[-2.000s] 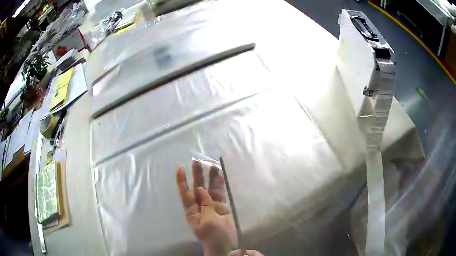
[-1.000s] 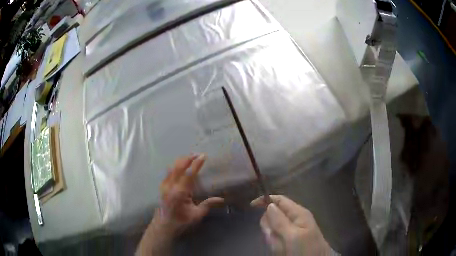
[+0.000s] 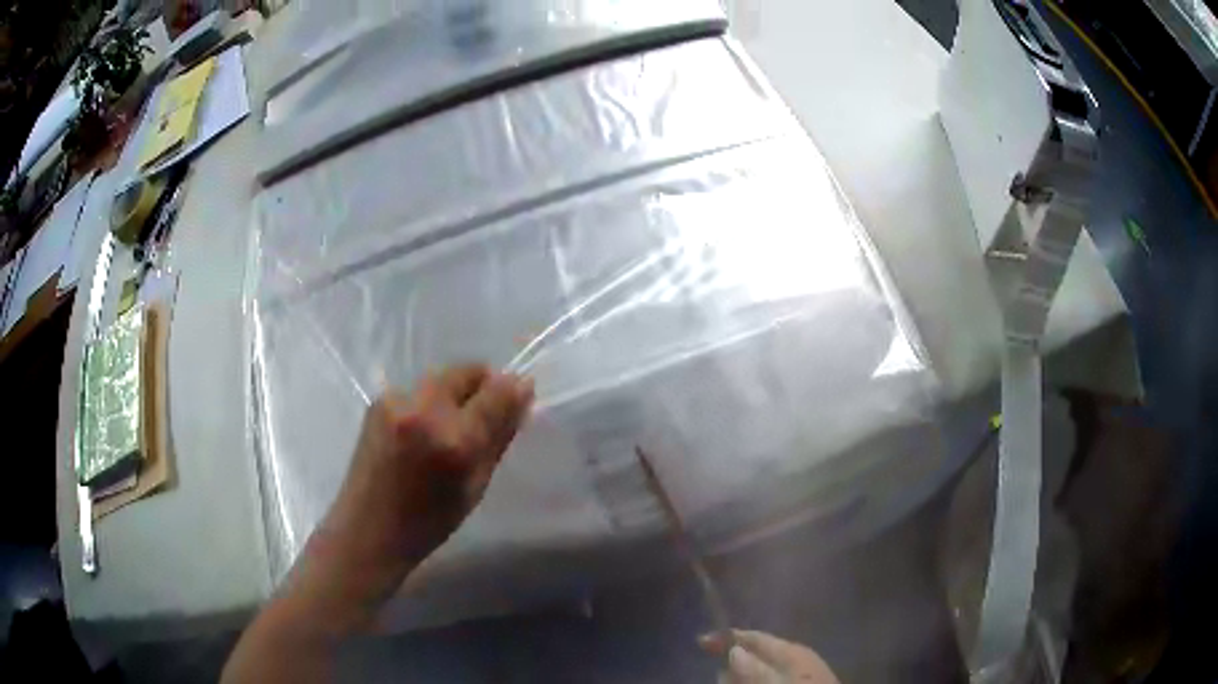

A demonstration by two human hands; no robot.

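Observation:
A stack of clear, shiny poly bags (image 3: pixel 534 254) lies on the white-covered table, with dark fold lines across it. My left hand (image 3: pixel 448 441) is closed on the top plastic bag (image 3: pixel 628 348) near the middle of the stack, and taut creases run from its fingers. My right hand (image 3: pixel 768 657), cut off by the bottom edge, holds a thin dark brown-red stick (image 3: pixel 681 535) that points up and left over the front of the bags. A faint greyish label-like patch (image 3: pixel 617 474) shows by the stick's tip, blurred.
At the right stands a white upright dispenser (image 3: pixel 988 147) with a long label strip (image 3: pixel 1022 468) hanging past the table edge. At the left lie a green-white block (image 3: pixel 114 401) on brown card, a silvery ruler (image 3: pixel 88 528), a yellowish tape roll (image 3: pixel 134 211) and papers (image 3: pixel 221 107).
My left hand has gone from open fingers to a closed grip on the top bag, which is now creased. My right hand and the stick have moved down, and the stick's tip is lower.

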